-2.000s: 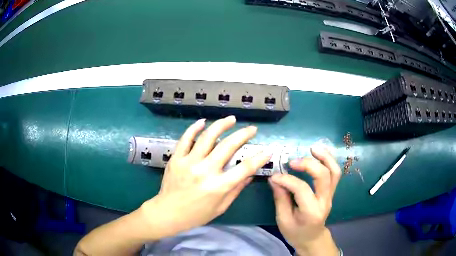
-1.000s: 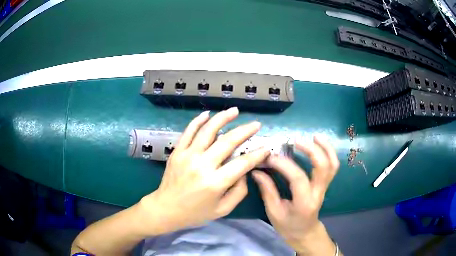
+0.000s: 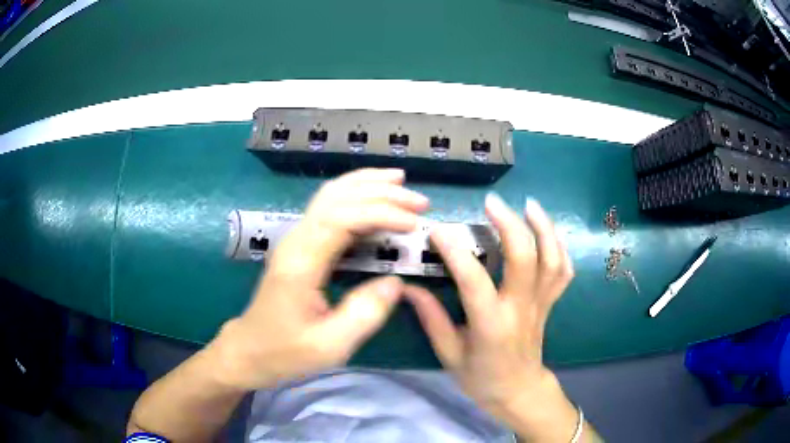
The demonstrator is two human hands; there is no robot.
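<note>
A long pale grey-brown housing [image 3: 286, 227] lies nearest me, its small black openings facing up. My left hand [image 3: 325, 268] is over its left-middle part, fingers bent across the far edge and thumb low near the front edge. My right hand [image 3: 494, 298] is over its right part, fingers spread across it and thumb close to the left thumb. Both hands are slightly blurred; whether they grip the housing cannot be told, and no small part shows in them. A second, darker housing [image 3: 381, 130] lies beyond, parallel.
Small copper-coloured parts [image 3: 615, 260] lie scattered at right, beside a white pen or knife [image 3: 682, 279]. Stacked black housings [image 3: 684, 173] stand farther right. More dark bars [image 3: 667, 76] lie at the far right. A blue stool [image 3: 745, 359] is below the bench edge.
My left hand has drawn back from lying flat, its fingers now bent and thumb spread. My right hand's fingers have straightened and reach beyond the housing. More of the middle openings show.
</note>
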